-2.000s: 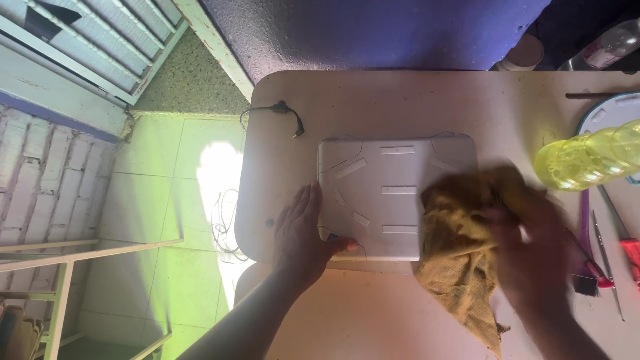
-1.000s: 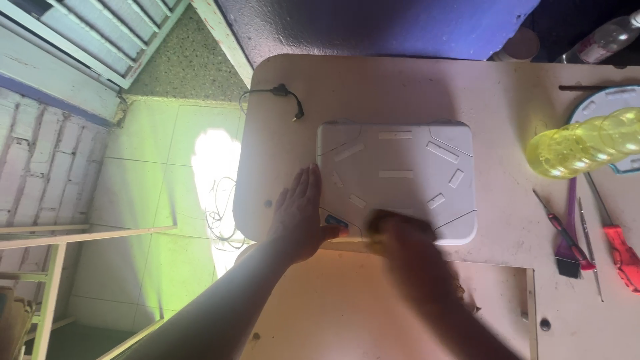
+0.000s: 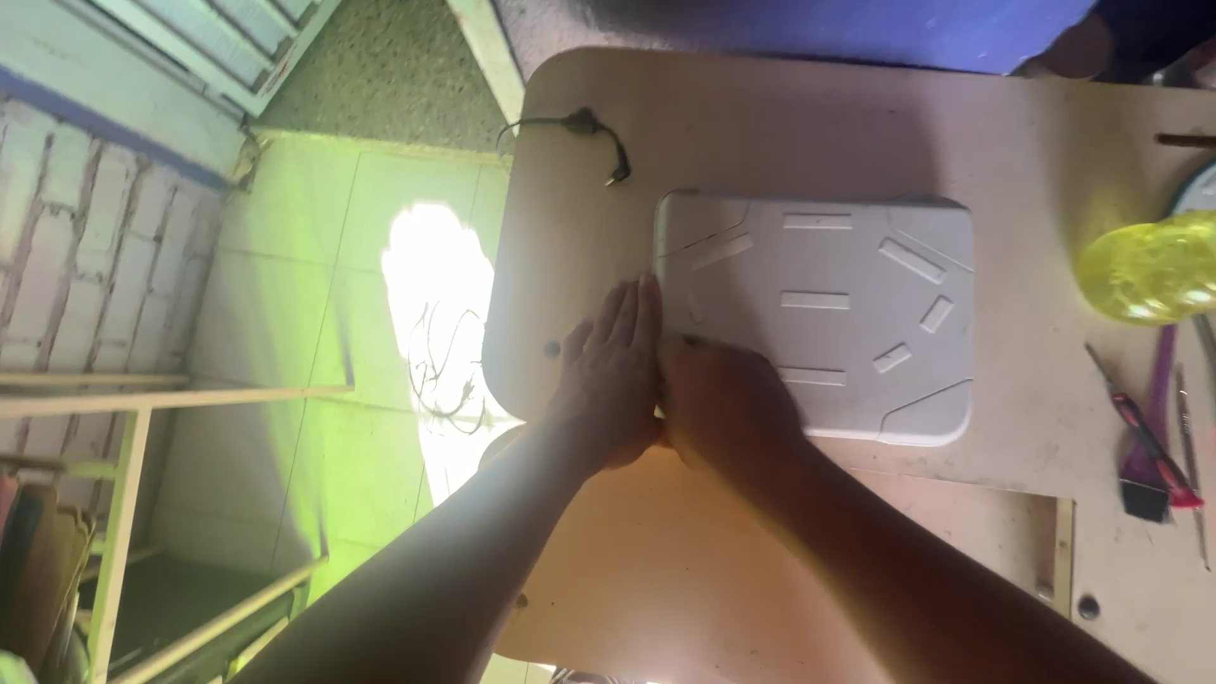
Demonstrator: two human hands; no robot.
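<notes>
A flat white plastic casing (image 3: pixel 860 337) with rounded corners and raised strips lies on the pale table. My left hand (image 3: pixel 617 370) rests along its left edge, fingers straight and pointing away from me. My right hand (image 3: pixel 727 399) is curled over the casing's near left corner, close beside the left hand. Its fingertips are hidden, so I cannot tell whether it grips anything. No part of the brown cloth shows.
A cable with a small plug (image 3: pixel 619 171) lies at the table's far left. On the right are a yellow bottle (image 3: pixel 1154 271), a red and black screwdriver (image 3: pixel 1145 442), a purple-handled brush (image 3: pixel 1145 489) and a thin metal tool (image 3: pixel 1187 427). A cutout (image 3: pixel 1064 551) opens in the near table edge.
My right hand has moved left from the casing's right side, along the near edge, to its near left corner. The brown cloth seen in that hand earlier is out of sight.
</notes>
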